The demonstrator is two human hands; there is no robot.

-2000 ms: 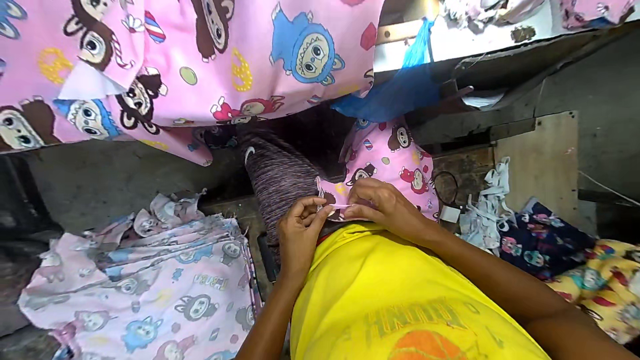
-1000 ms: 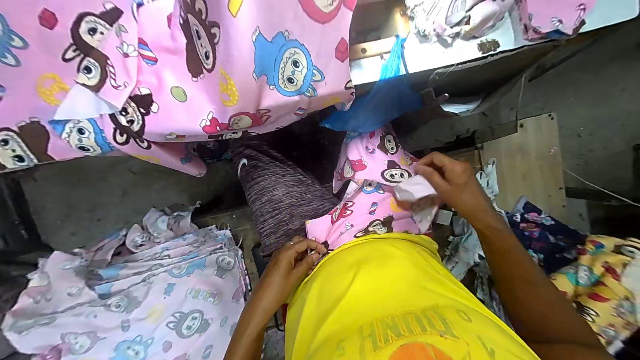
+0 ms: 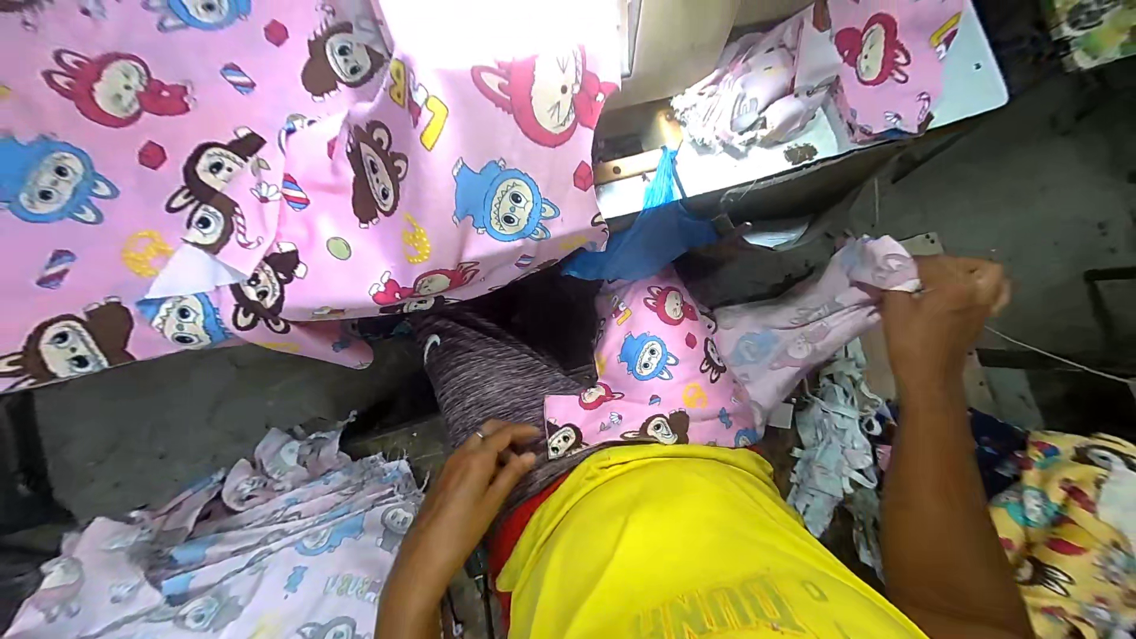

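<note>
Pink cartoon-print fabric [image 3: 661, 355] lies across my lap over dark leggings. My right hand [image 3: 945, 284] is raised at the right, gripping one corner of the cloth, whose paler underside stretches up from my thigh. My left hand [image 3: 493, 457] rests by my left thigh, just beside the near left corner of the fabric; its fingers are slightly curled and apart, and I see nothing in them. A large sheet of the same pink print [image 3: 355, 222] hangs over the table edge in front of me.
Pale printed fabric pieces [image 3: 293, 550] are heaped at lower left. Right of my lap hang white cloth strips [image 3: 830, 453], near yellow printed fabric [image 3: 1065, 524]. A blue plastic bag [image 3: 643, 240] hangs from the table, which bears a crumpled fabric bundle [image 3: 754, 89].
Both hands were together on the cloth at my lap. My right hand has since moved out to the right, pulling a part of the fabric up with it; my left hand has moved left.
</note>
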